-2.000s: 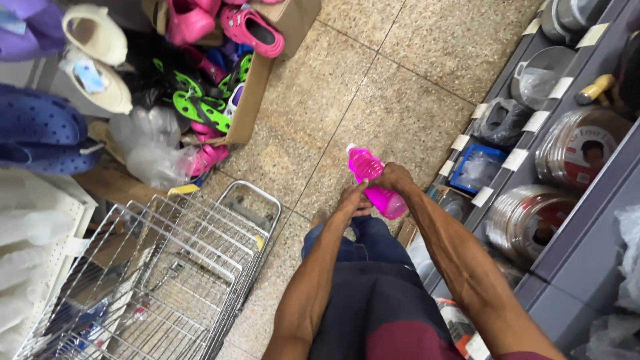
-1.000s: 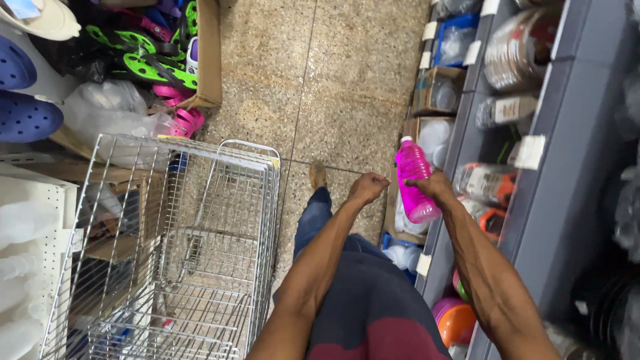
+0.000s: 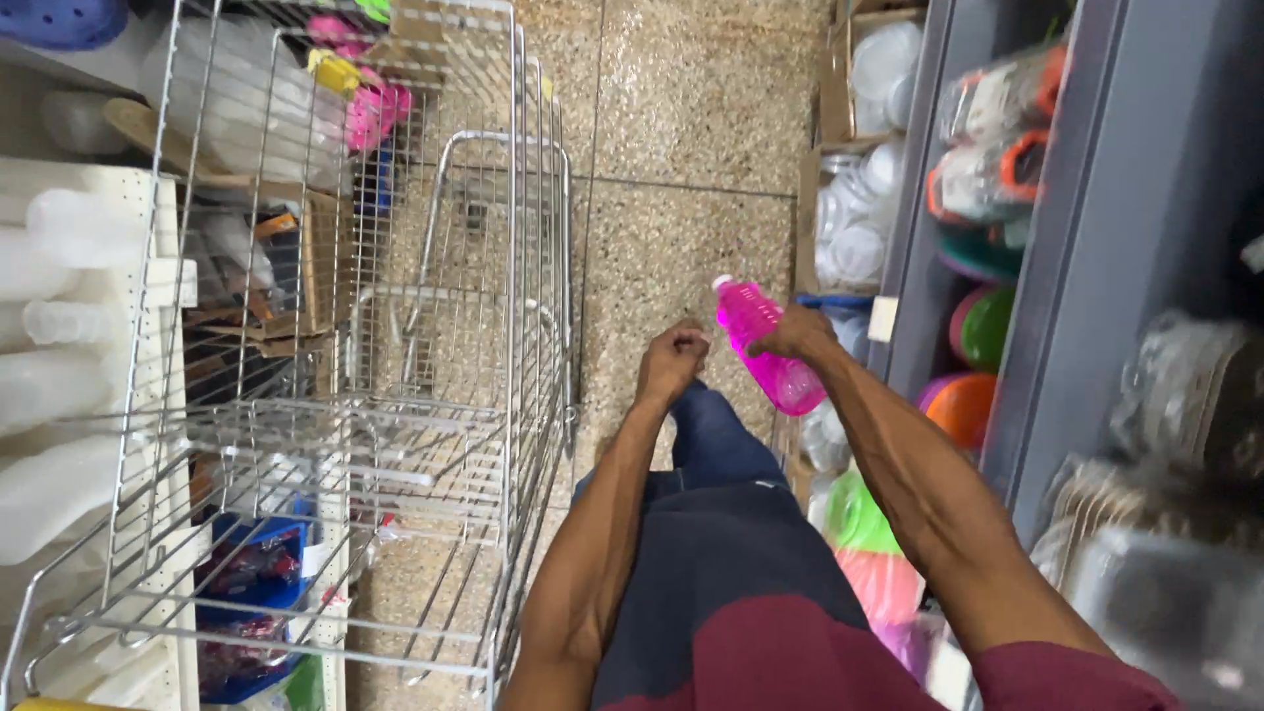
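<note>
A clear plastic bottle filled with bright pink liquid, with a white cap, is tilted in front of my body. My right hand grips it around its middle, fingers partly hidden by the hand. To the left of the bottle, apart from it, my left hand is held with its fingers curled; whether anything small is between them is unclear.
A wire shopping cart stands close on my left, beside a white shelf of translucent plastic bottles. Grey shelving with colourful plasticware runs along my right. Cardboard boxes of round white containers line its foot, beside the speckled floor.
Both hands were at the bottle two seconds ago; my left hand has since come off it, and my right hand still holds it. The view has moved along the aisle, past the box of clogs.
</note>
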